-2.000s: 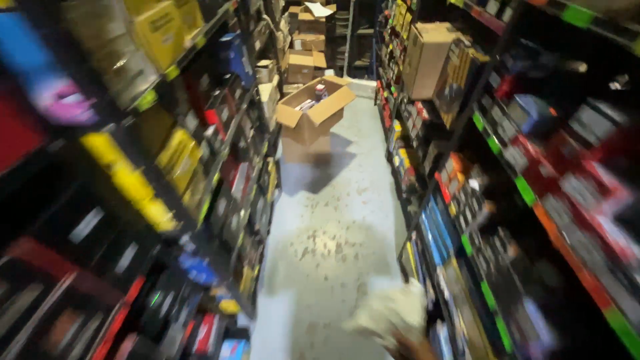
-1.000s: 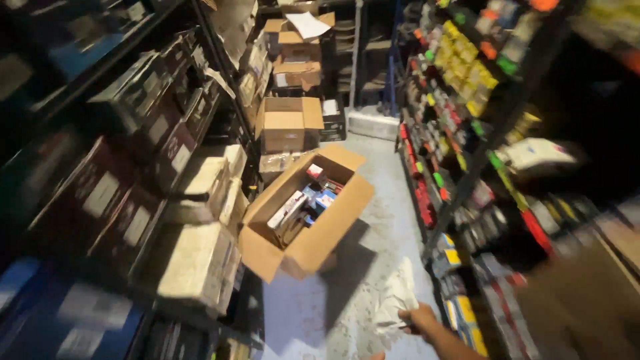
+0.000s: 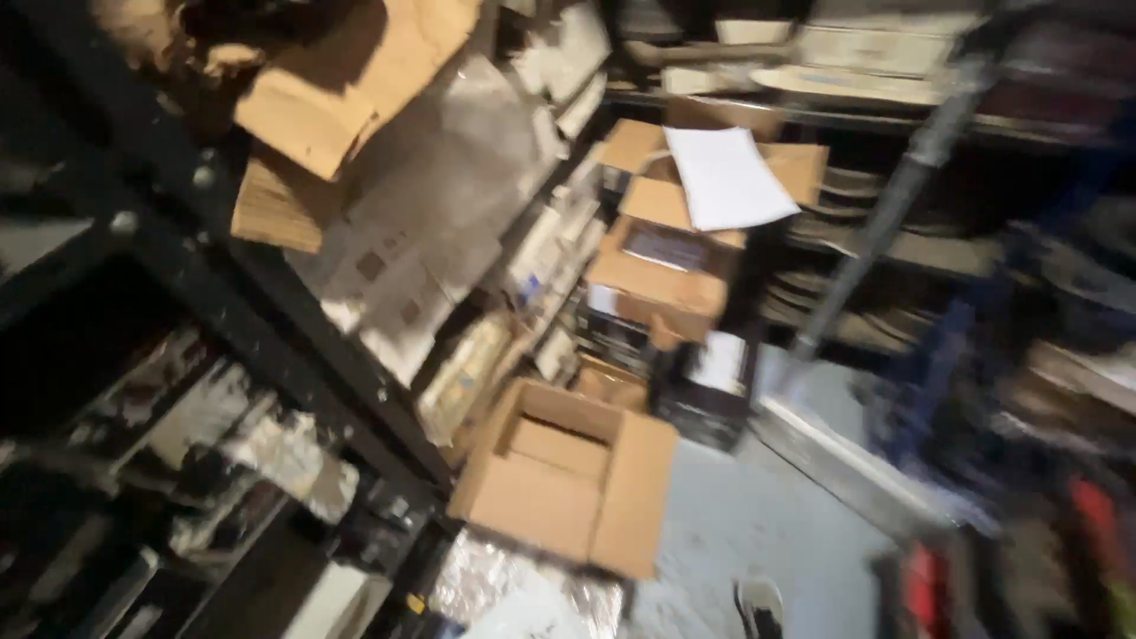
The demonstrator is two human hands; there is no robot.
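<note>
Neither of my hands shows in the view now. An open cardboard box [image 3: 555, 479] with its flaps spread stands low at the middle, on or against a plastic-wrapped bundle [image 3: 532, 586]. Behind it are stacked cardboard boxes [image 3: 661, 280], and a white sheet of paper [image 3: 732, 177] lies across the top one. Beside the stack sits a dark box [image 3: 706, 399] with a white paper on it. The tip of a shoe [image 3: 761, 603] shows on the floor at the bottom.
A black metal shelf upright [image 3: 266, 311] slants across the left, with boxes on the shelves around it. A grey metal pole [image 3: 887, 213] leans at the back right. A long pale object [image 3: 861, 470] lies on the floor. Blurred stock fills the right side.
The view has moved well forward along the aisle and tilted. The hand with a pale bag, seen a second ago, is out of view, as is the filled cardboard box.
</note>
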